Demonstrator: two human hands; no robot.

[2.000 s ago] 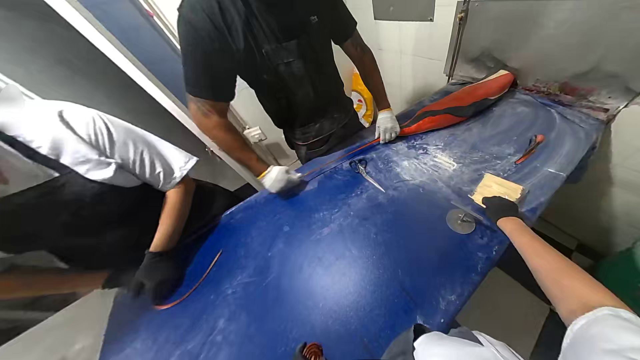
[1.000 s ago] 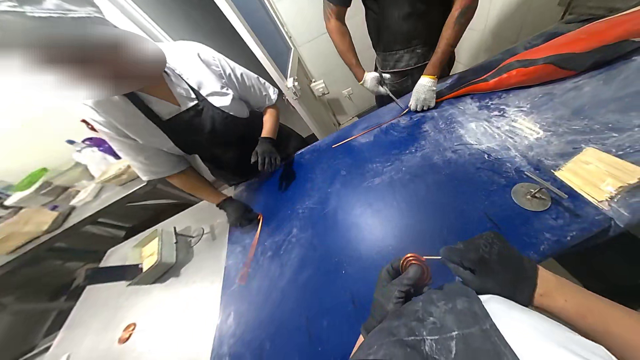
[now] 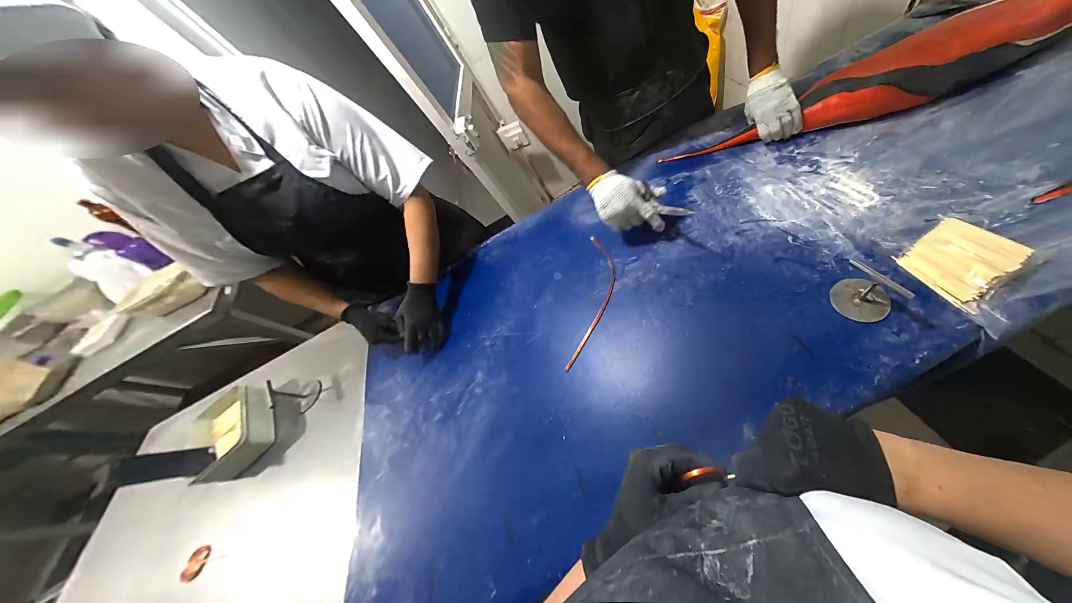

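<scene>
My left hand (image 3: pixel 653 494), in a black glove, holds a coiled red-brown candy-like piece (image 3: pixel 702 475) low in the view. My right hand (image 3: pixel 808 456), also gloved in black, is closed on a thin pale stick (image 3: pixel 730 476) at the coil's edge; most of the stick is hidden. A thin red-brown strand (image 3: pixel 605 306) lies bent on the blue tabletop (image 3: pixel 502 402) beyond my hands. Farther right lie a bundle of wooden sticks (image 3: pixel 963 260) and a round metal disc (image 3: pixel 860 300) with a metal rod (image 3: pixel 881 278) beside it.
A co-worker's white-gloved hand (image 3: pixel 624 201) holds scissors (image 3: pixel 674 211); the other rests at a tapering red and black mass (image 3: pixel 913 75). Another co-worker's black-gloved hands (image 3: pixel 419 318) touch the table's left edge. A metal table (image 3: pixel 310 502) bears a grey container (image 3: pixel 243 444) and a coiled piece (image 3: pixel 195 564).
My right hand has moved from the stick bundle to the coil over the two seconds. A separate strand now lies mid-table. The left co-worker's hands have come together. The view has swung left.
</scene>
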